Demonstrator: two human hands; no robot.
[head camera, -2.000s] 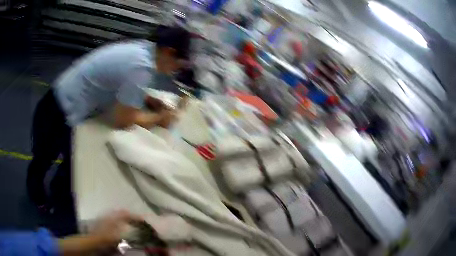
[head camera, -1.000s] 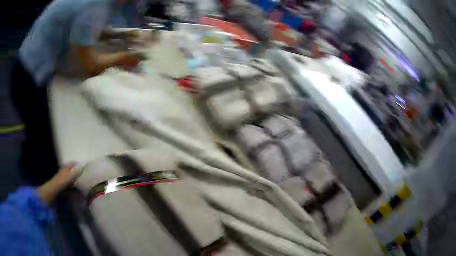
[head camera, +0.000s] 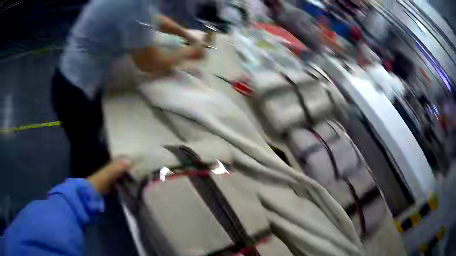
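Note:
A folded beige curtain bundle (head camera: 182, 215) lies before me at the lower middle, with a dark lengthwise band (head camera: 217, 205) and a narrow dark tie band with red edge (head camera: 192, 173) across it. A second crossing band shows near the bottom edge. My left hand (head camera: 111, 175), in a blue sleeve, is at the bundle's far left corner; its fingers are at the cloth edge, blurred. My right hand is not in view. A long beige curtain panel (head camera: 240, 135) lies in folds beside the bundle.
A coworker in a light blue shirt (head camera: 107, 40) bends over the far end of the cream table (head camera: 125, 125). Red-handled scissors (head camera: 242, 87) lie there. Tied bundles (head camera: 325, 150) line the right side. A white-topped table (head camera: 380, 115) and black-yellow stripes (head camera: 417, 215) stand beyond.
The view has shifted, so the scene sits further right. The bundle's second band now shows more at the bottom. My left hand has moved from over the bundle two seconds ago to its left corner.

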